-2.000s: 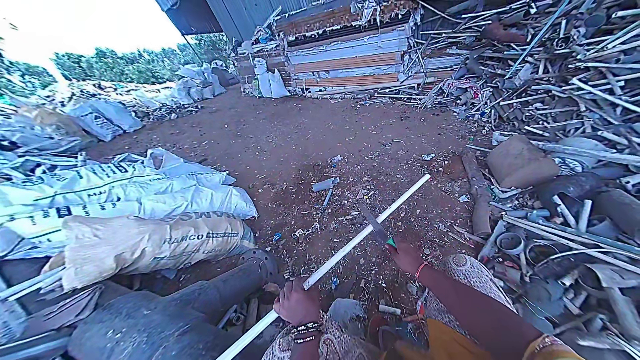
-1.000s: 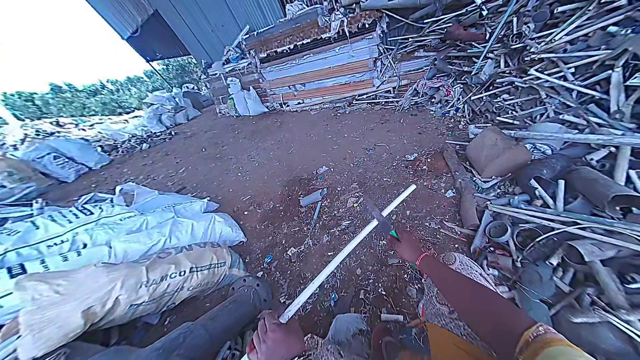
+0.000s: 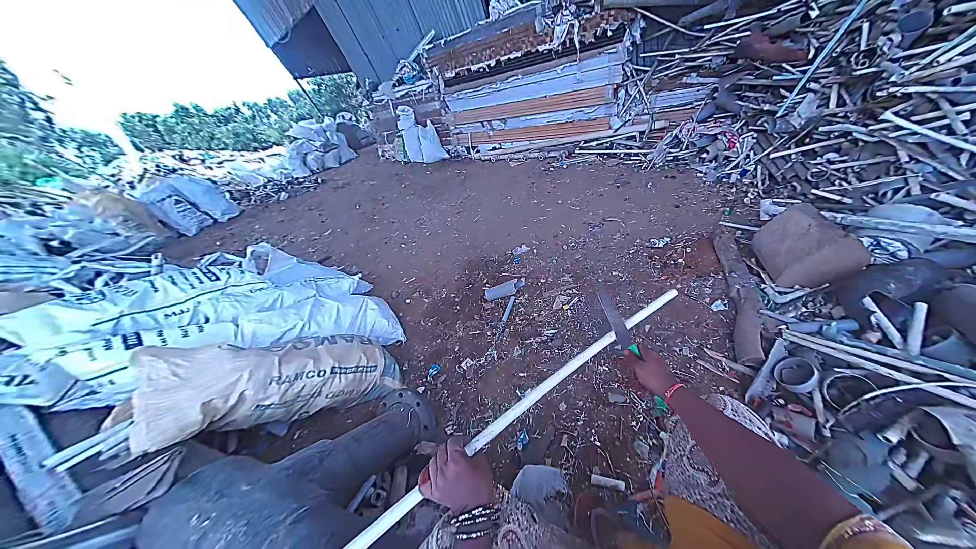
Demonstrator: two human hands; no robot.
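Note:
A long white plastic pipe runs slantwise from the bottom edge up to the right. My left hand is closed around its lower part, with beaded bracelets on the wrist. In my right hand is a hand saw with a green part at the handle. Its blade lies across the pipe near the far end and points up and away. Whether the teeth touch the pipe cannot be told.
Stuffed sacks lie at the left, above a large grey pipe. A heap of scrap pipes fills the right side, beside a brown log. Short pipe pieces lie on the dirt ahead. Stacked panels stand at the back.
The view has shifted between frames. My left hand stays on the pipe, and my right hand keeps the saw near the pipe's far end.

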